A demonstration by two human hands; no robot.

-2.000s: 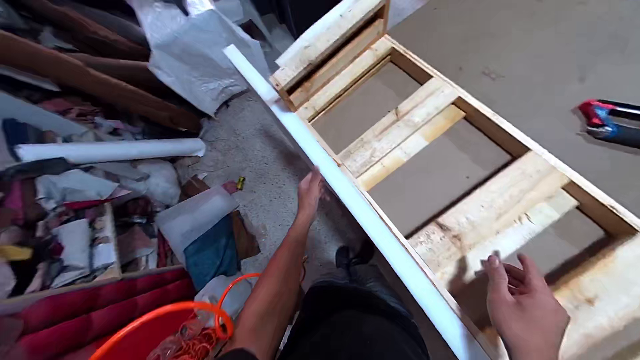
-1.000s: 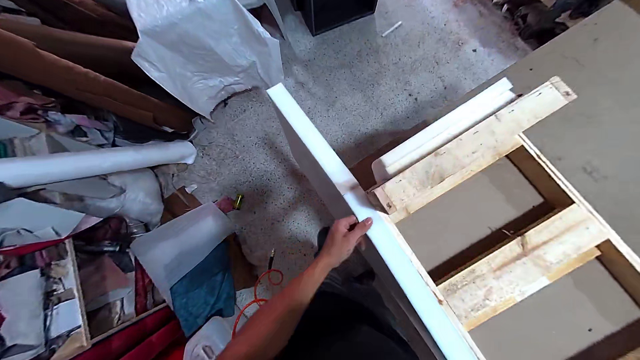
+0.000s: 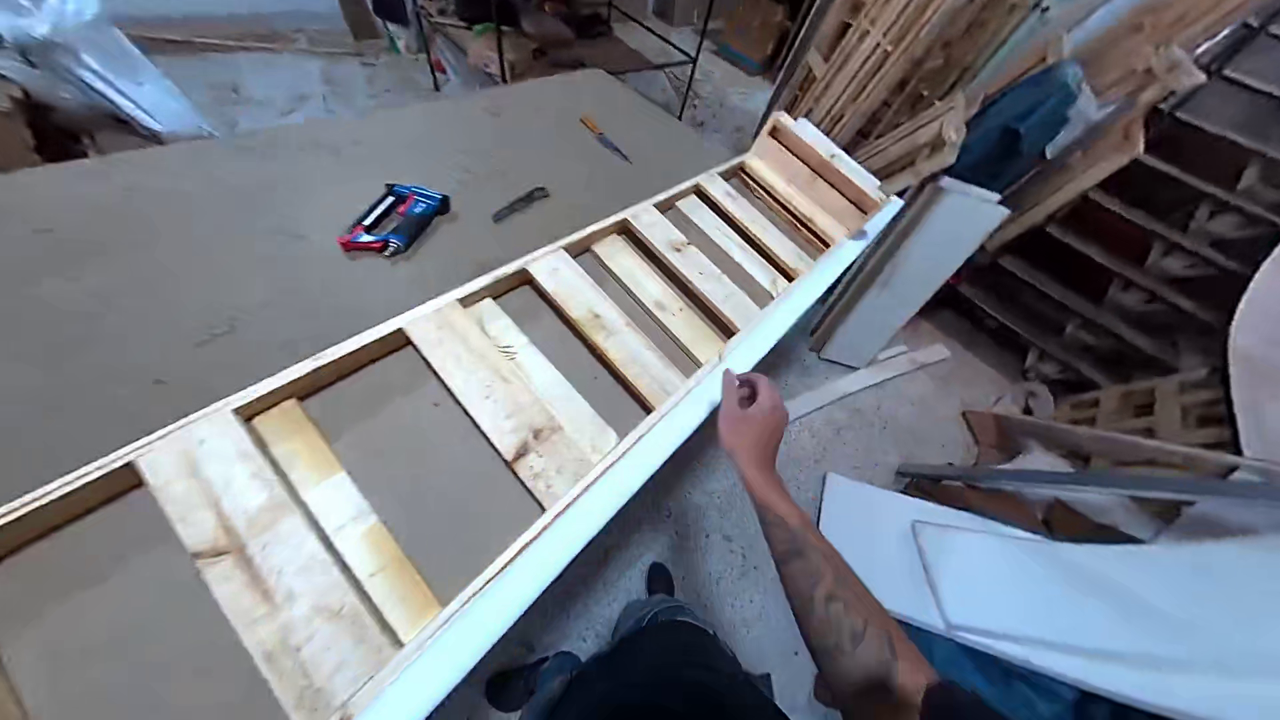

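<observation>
A long slatted wooden frame (image 3: 570, 330) lies diagonally across a large brown work surface, with flat boards crossing it and a raised box-like end at the far right. Along its near side runs a white foam strip (image 3: 640, 465). My right hand (image 3: 752, 415) is at the outer edge of this strip, about midway along, its fingers curled and their tips against the foam. My left hand is out of view. Beyond the frame lie a blue and red staple gun (image 3: 393, 220), a dark utility knife (image 3: 520, 204) and a knife with an orange handle (image 3: 604, 138).
Wooden strips (image 3: 870, 75) are stacked at the back right, beside dark shelving (image 3: 1150, 230). A white-faced panel (image 3: 915, 275) leans near the frame's far end. White sheets (image 3: 1050, 590) lie at the lower right. My feet are on the speckled floor (image 3: 700, 540) beside the frame.
The view has swung far to the right along the frame. My left hand, on the foam strip one second ago, has left the view. My right hand now shows at the strip.
</observation>
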